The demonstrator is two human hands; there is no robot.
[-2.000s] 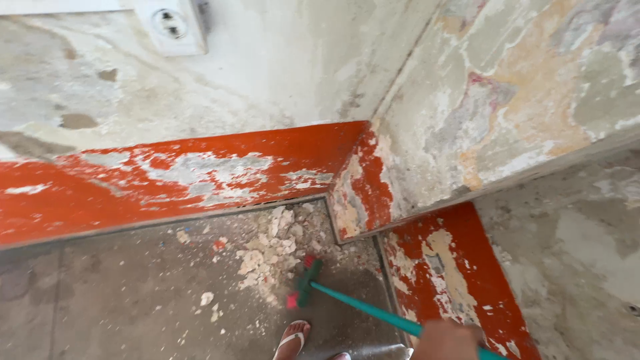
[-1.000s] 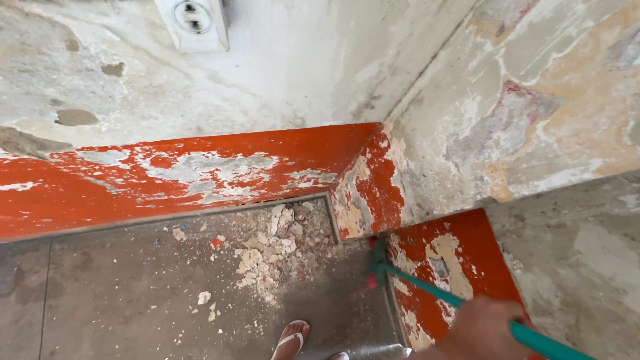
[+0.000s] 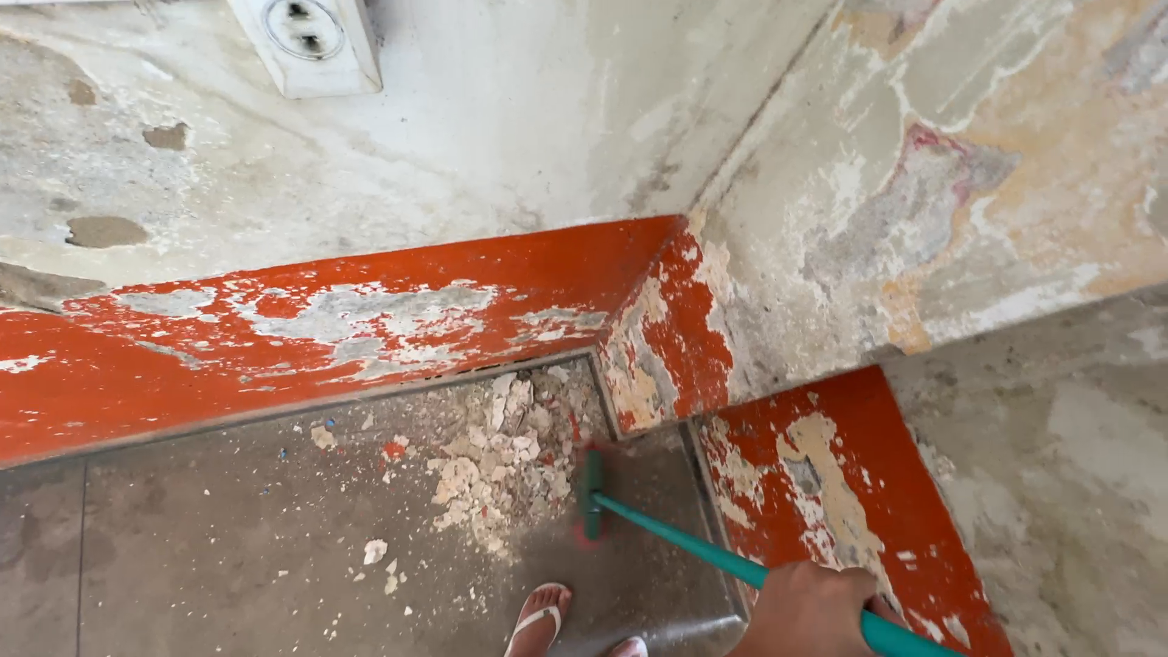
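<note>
One hand, which looks like my right hand (image 3: pixel 812 607), is closed around the green handle of a broom (image 3: pixel 680 538) at the lower right. The green broom head (image 3: pixel 593 493), with blurred reddish bristles, is on the floor at the right edge of a pile of plaster and paint flakes (image 3: pixel 506 456). This pile lies in the corner against the orange-painted lower wall (image 3: pixel 547 274). Loose flakes (image 3: pixel 375 550) are scattered to its left. My left hand is not visible.
A foot in a white flip-flop (image 3: pixel 538 620) stands below the pile, with part of another foot beside it. A projecting wall corner (image 3: pixel 657 365) borders the floor on the right. A white power outlet (image 3: pixel 306 36) is on the peeling wall above.
The broom head was farther right, by the orange wall, one second ago; it has moved left to the pile's edge. My right hand stays on the handle.
</note>
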